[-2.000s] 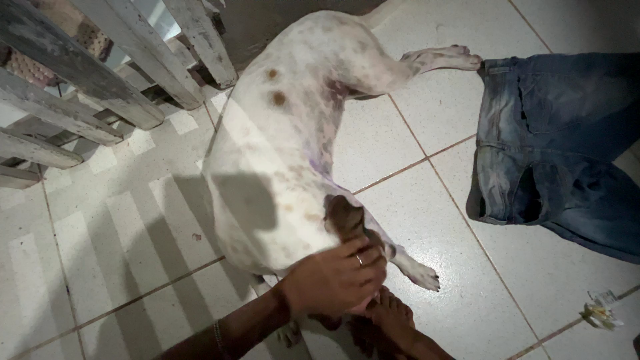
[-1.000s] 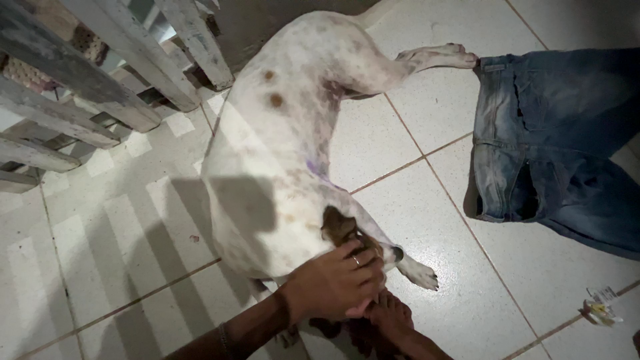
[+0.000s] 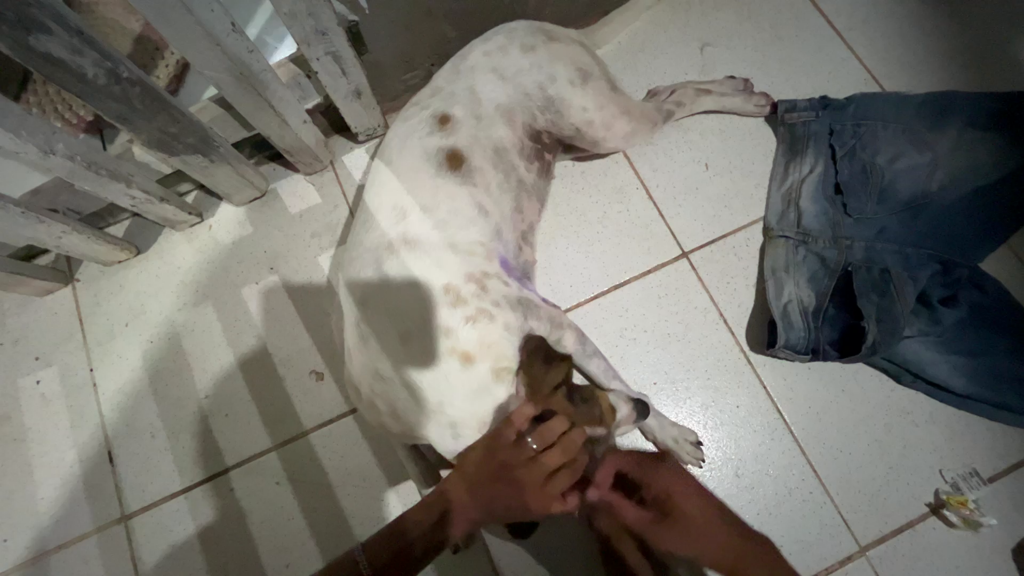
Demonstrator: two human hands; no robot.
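Observation:
A white dog (image 3: 448,240) with brown spots and a purple mark near its foreleg lies on its side on the tiled floor. Its brown ear and face (image 3: 576,392) are low in the view, the dark nose pointing right. My left hand (image 3: 520,464), with a ring on one finger, rests on the dog's head with its fingers bent. Close beside it, my right hand (image 3: 656,504) has thumb and fingers drawn together near the dog's head. Whether either hand pinches something small between the fingertips cannot be told.
Torn blue jeans (image 3: 896,216) lie on the white tiles (image 3: 640,232) at the right. A crumpled clear wrapper (image 3: 964,500) is at the lower right. White-grey wooden slats (image 3: 144,96) stand at the upper left, and a grey wall (image 3: 432,40) is behind the dog. Striped shadows cross the floor at left.
My right hand has come away a little to the right of my left hand, its fingers now plainer to see. My left hand stays on the dog's head; the dog's body lies as before.

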